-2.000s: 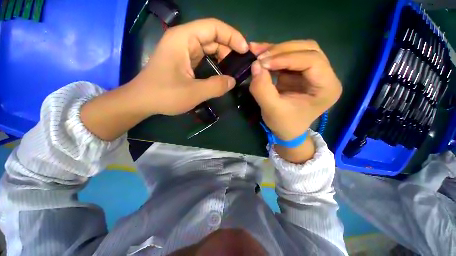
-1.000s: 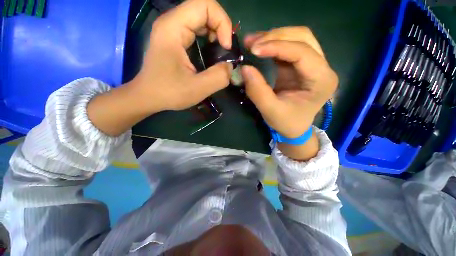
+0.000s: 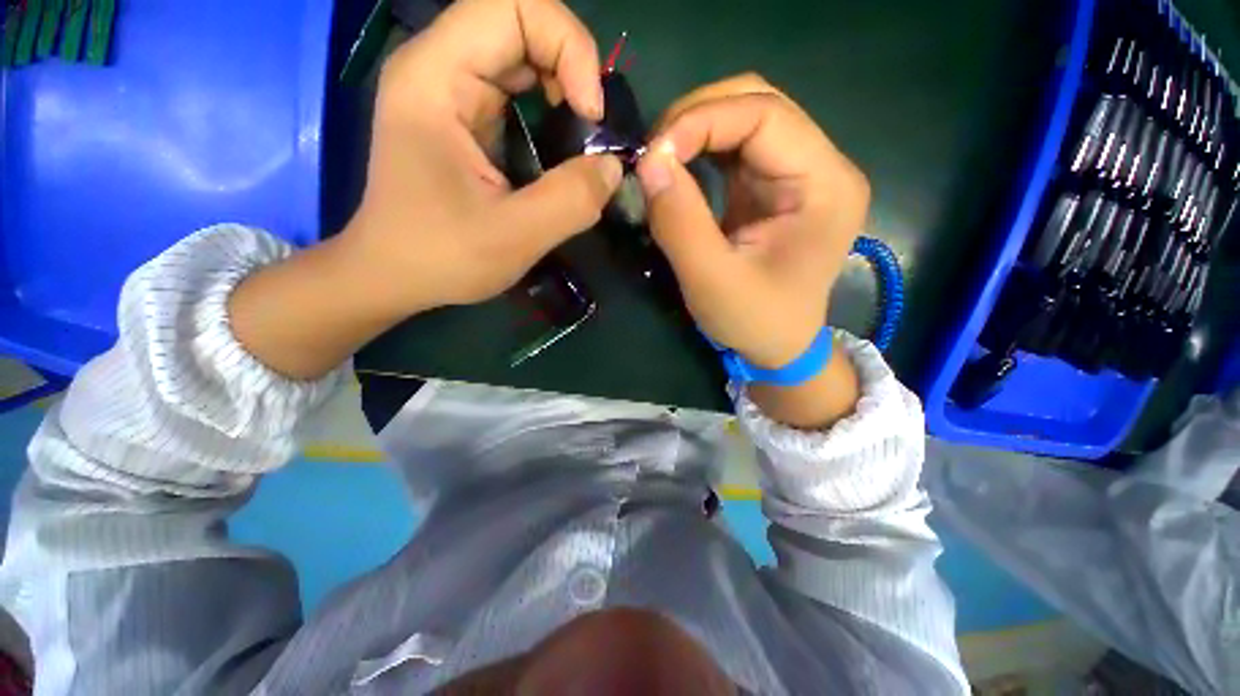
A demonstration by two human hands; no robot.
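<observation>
My left hand [image 3: 469, 163] grips a glossy black housing [image 3: 619, 109] between thumb and fingers, over the dark green mat. Thin red wires [image 3: 616, 55] stick up at its far end. A thin board with a pale edge [image 3: 528, 140] shows beside it, partly hidden by my left hand. My right hand [image 3: 755, 204] pinches at the near end of the housing with thumb and index fingertips; what lies between these fingertips is too small to tell. Another wired unit [image 3: 555, 302] lies on the mat below my left hand, its thin board pointing toward the near edge.
A blue tray [image 3: 177, 177] at left holds green boards [image 3: 61, 30] at its far edge. A blue tray [image 3: 1040, 415] at right holds rows of black units [image 3: 1122, 204]. A blue coiled cord [image 3: 891, 286] lies beside my right wrist. Another person's pale sleeve [image 3: 1088, 530] is at lower right.
The housing has turned so its end faces me, and both hands have shifted slightly left. My right fingertips opened away from it a second ago and now touch its near end.
</observation>
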